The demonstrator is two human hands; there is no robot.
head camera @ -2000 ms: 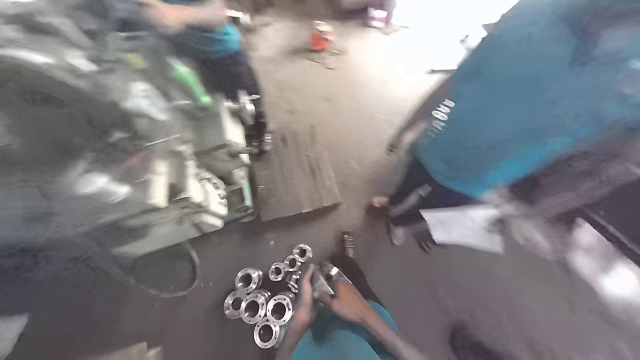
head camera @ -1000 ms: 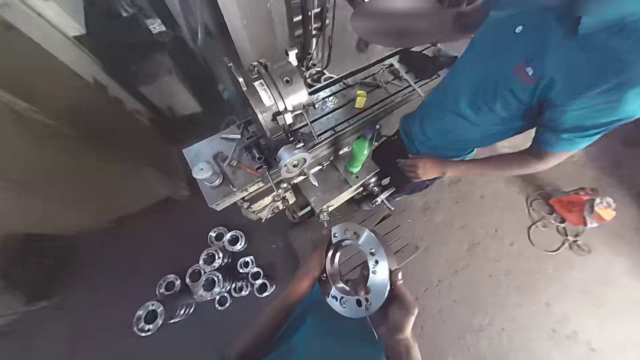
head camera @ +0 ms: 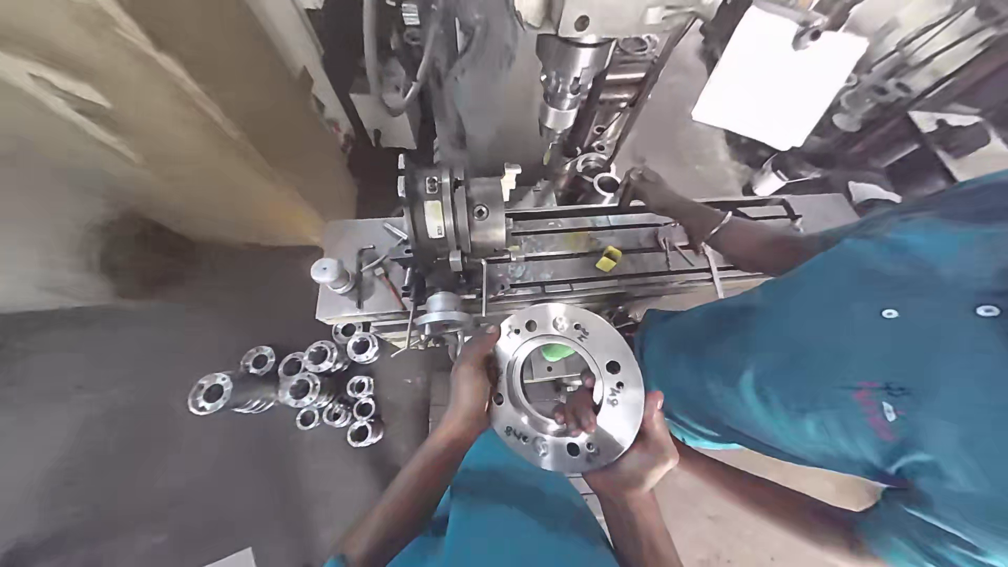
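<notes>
A large round metal flange [head camera: 626,409] with drilled holes and handwritten marks is held up in front of me, its face towards the camera. My left hand [head camera: 473,382] grips its left edge, and my right hand [head camera: 642,453] grips its lower right edge. Through the centre opening show a co-worker's fingers and something green. Beyond the flange stands a milling machine, with a chuck on an indexing head [head camera: 480,211] mounted on its slotted table [head camera: 551,272]. Several smaller metal flanges [head camera: 302,390] stand in stacks on the floor at the left.
A co-worker in a blue shirt [head camera: 787,339] stands close at the right, one hand [head camera: 654,191] over the table. The machine spindle [head camera: 559,102] hangs above it. A yellow object [head camera: 609,258], hex keys and a white-topped cylinder [head camera: 332,274] lie or stand on the table. White paper [head camera: 780,75] is at upper right.
The view has swung round strongly to the milling machine. The large flange is held up in both hands, as one second ago. The co-worker's arm now reaches over the machine table.
</notes>
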